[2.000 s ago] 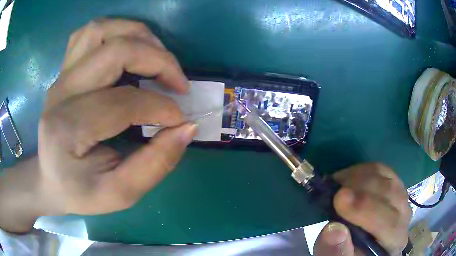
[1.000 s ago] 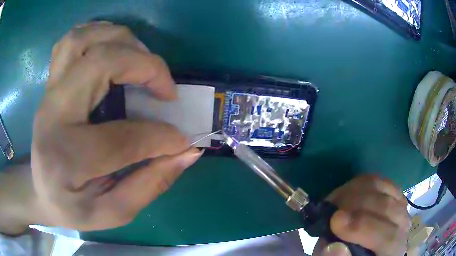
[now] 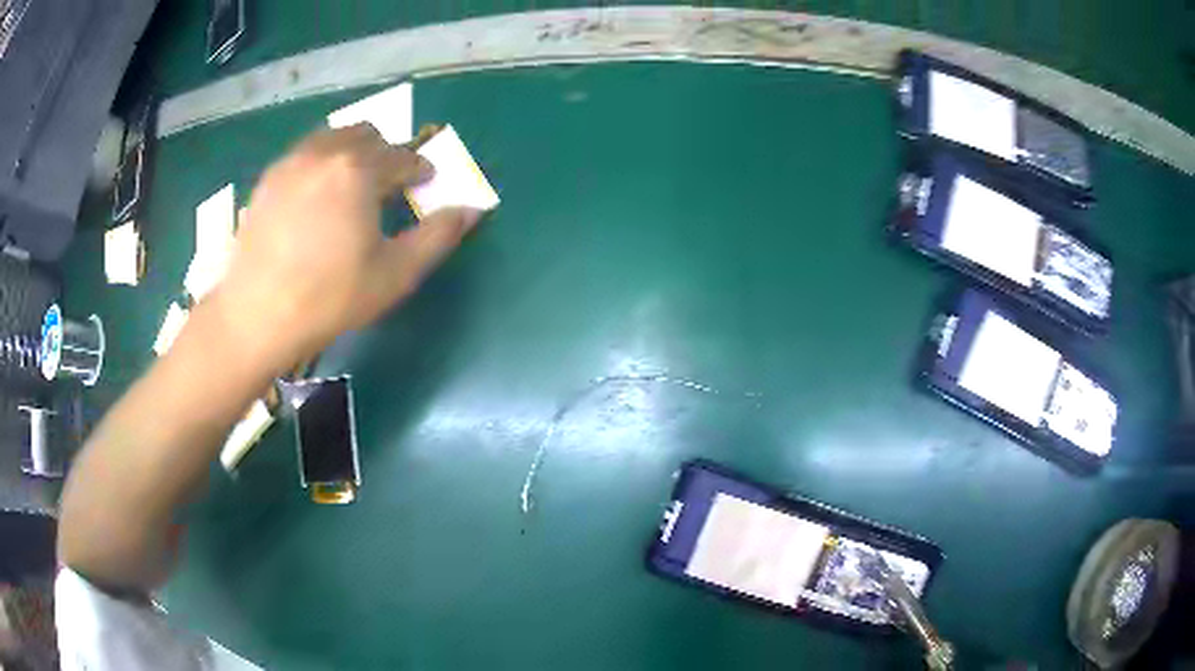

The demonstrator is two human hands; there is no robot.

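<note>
My left hand (image 3: 321,230) reaches over the upper left of the mat, thumb and fingers on the edges of a white-backed LCD screen (image 3: 459,177). A phone housing (image 3: 668,537) lies at the lower middle, a white screen (image 3: 760,547) in its left half and a silvery circuit board (image 3: 858,581) in its right half. The soldering iron (image 3: 921,629) shows only its barrel and nut, its front end over the board. My right hand is out of the picture. A curl of solder wire (image 3: 540,452) lies loose on the mat.
Several spare screens lie at left, including a black-faced screen (image 3: 326,433) with an orange tab. A wire spool (image 3: 72,346) stands at the left edge. Three more units (image 3: 1022,236) lie at upper right. A round cream ring (image 3: 1123,590) is at lower right.
The view has shifted, showing more mat. My left hand has left the housing and solder wire and is at the spare screens. My right hand has gone out of view; the wire now lies loose.
</note>
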